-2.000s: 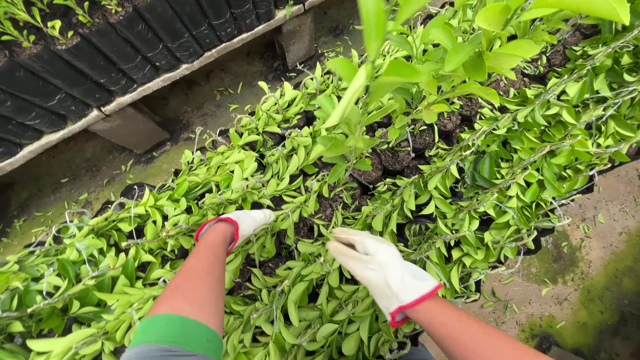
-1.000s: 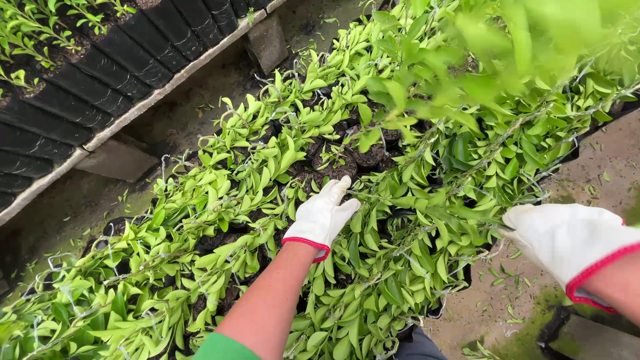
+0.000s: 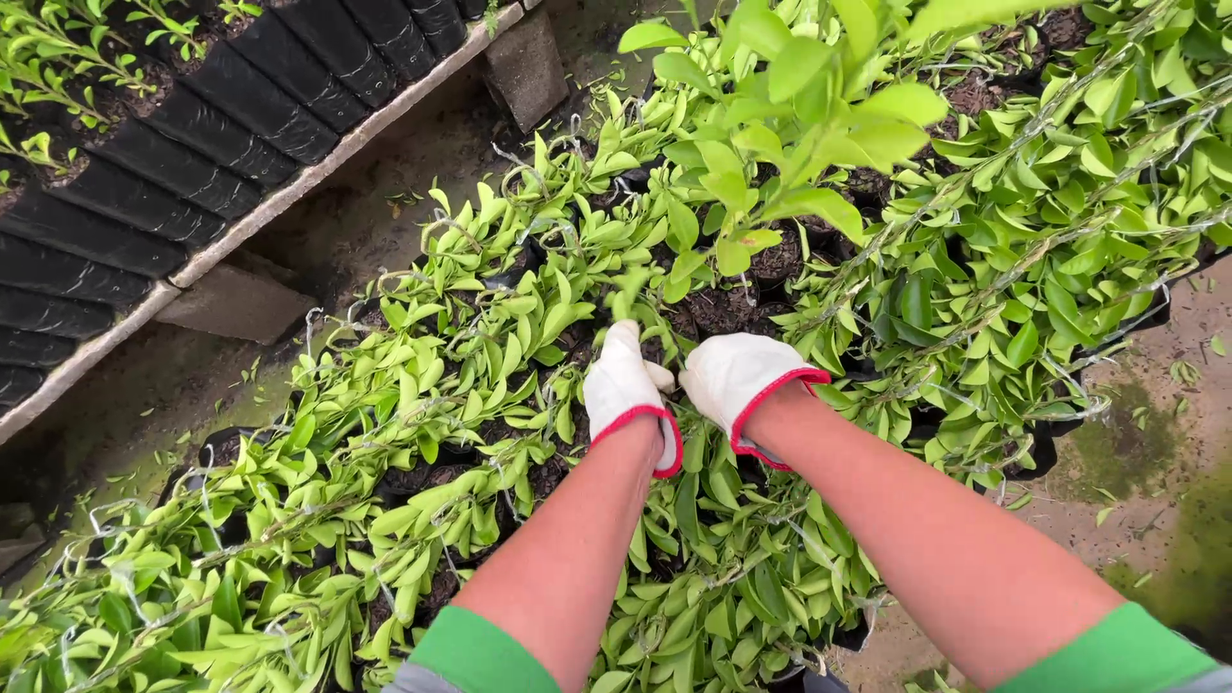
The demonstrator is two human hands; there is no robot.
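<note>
Both hands wear white work gloves with red cuffs and are side by side over a bed of leafy plants in black bags. My left hand (image 3: 626,375) has its fingers among the stems, beside a small blurred green shoot (image 3: 628,294); whether it grips it is not clear. Close to its right, my right hand (image 3: 741,380) is bent down, its fingertips mostly hidden under the glove. Just above the hands lies dark potting soil (image 3: 722,310) in the bags. A taller upright leafy plant (image 3: 770,164) stands beyond them. Bent stems (image 3: 1001,279) with thin ties lie across the bed.
At the upper left, black grow bags (image 3: 221,144) with seedlings stand in rows on a concrete ledge (image 3: 260,217) held up by blocks (image 3: 236,300). A dirty walkway strip (image 3: 356,241) runs beside it. Stained concrete floor (image 3: 1145,385) with fallen leaves lies at the right.
My right hand has come in from the right-hand edge of the bed and is now beside my left hand. A second ago the hands were well apart.
</note>
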